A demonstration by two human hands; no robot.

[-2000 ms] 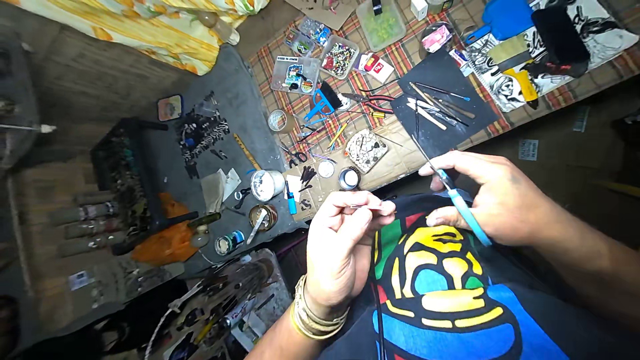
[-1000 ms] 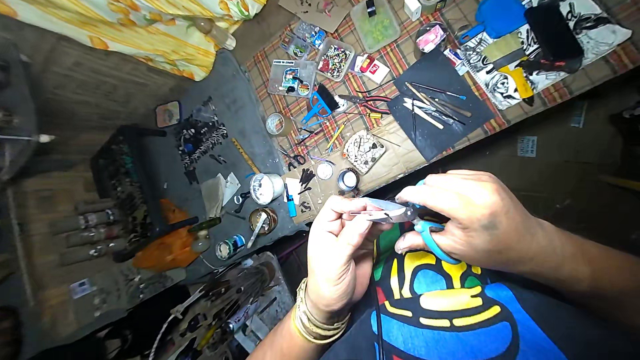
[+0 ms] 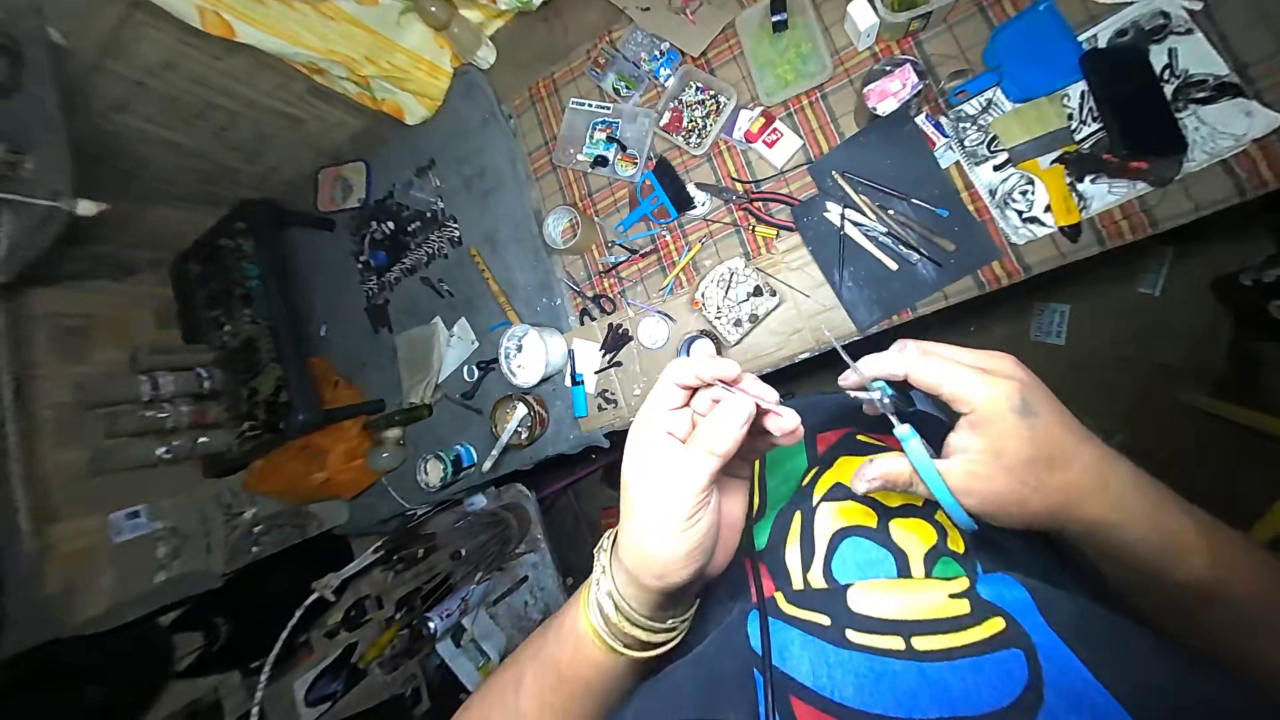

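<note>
My left hand (image 3: 690, 470), with bracelets at the wrist, pinches a small thin piece (image 3: 745, 395) between thumb and fingers; its material is too small to tell. To its right, my right hand (image 3: 970, 430) holds scissors (image 3: 925, 465) with light-blue handles. The blades point up and left, apart from the left hand. Below both hands lies dark cloth with a bright blue, yellow, green and red design (image 3: 905, 600). Beyond them, a stone-like mosaic piece (image 3: 737, 300) rests on brown paper at the table edge.
Sculpting tools lie on a black sheet (image 3: 900, 290). Red-handled pliers (image 3: 765, 205), a bead box (image 3: 695, 110) and a blue brush (image 3: 655, 195) sit on the plaid cloth. A white tub (image 3: 532, 356), an open can (image 3: 518, 420) and a blue lighter (image 3: 578, 390) are at left.
The scissors were at the left hand's fingertips a second ago, beside a pale piece. Now my right hand has moved them away to the right, and the left hand's fingers are more curled.
</note>
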